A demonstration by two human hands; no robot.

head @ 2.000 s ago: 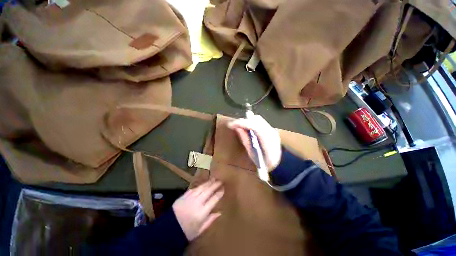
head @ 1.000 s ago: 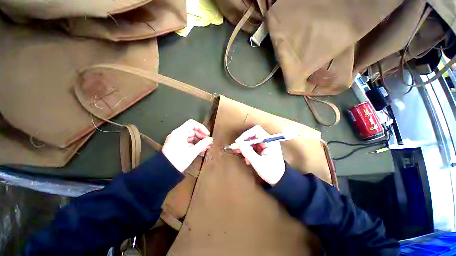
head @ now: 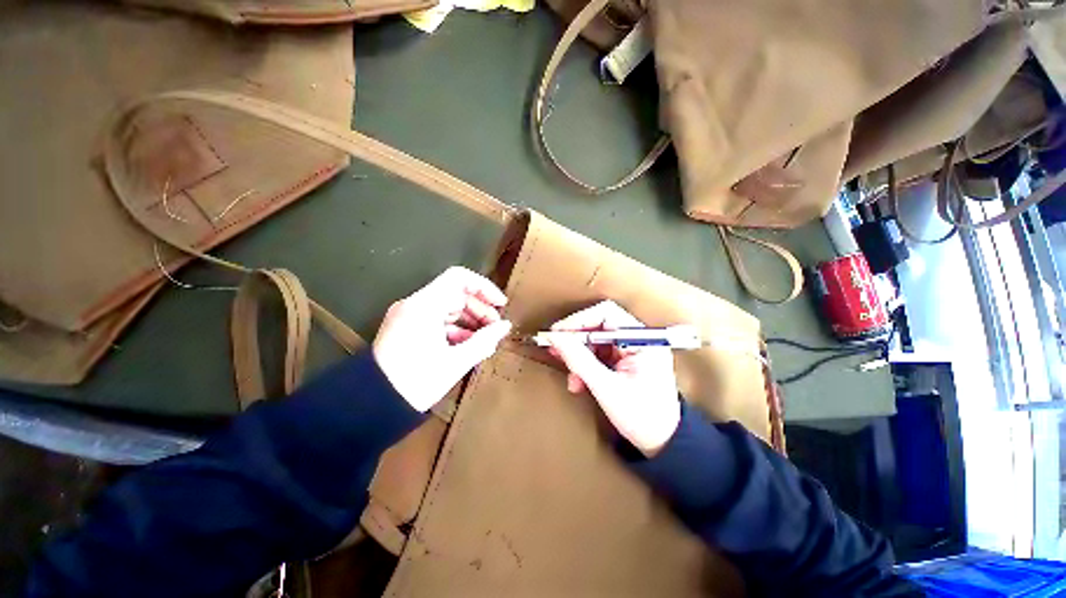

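Note:
A tan bag body (head: 561,467) lies in front of me, with a stitched seam and a few dark thread bits on its panel. My right hand (head: 625,374) holds a slim white pen-shaped tool (head: 643,336) like a pen, its tip pointing left at the seam near the bag's left edge. My left hand (head: 442,339) is at that edge, thumb and forefinger pinched together close to the tool tip; whether a thread is between them is too small to tell. A long tan strap (head: 339,138) loops from the bag's top corner to the left.
Other tan bags lie at the left (head: 70,175) and upper right (head: 807,82), the left one with loose threads. A red can (head: 851,297), a black adapter (head: 879,240) and a black cord (head: 807,347) are at the right. The green tabletop (head: 438,105) shows between the bags.
My left hand has come off the bag panel to pinch at its edge. The tool has swung from upright to level, its tip now beside my left fingers. The view has shifted.

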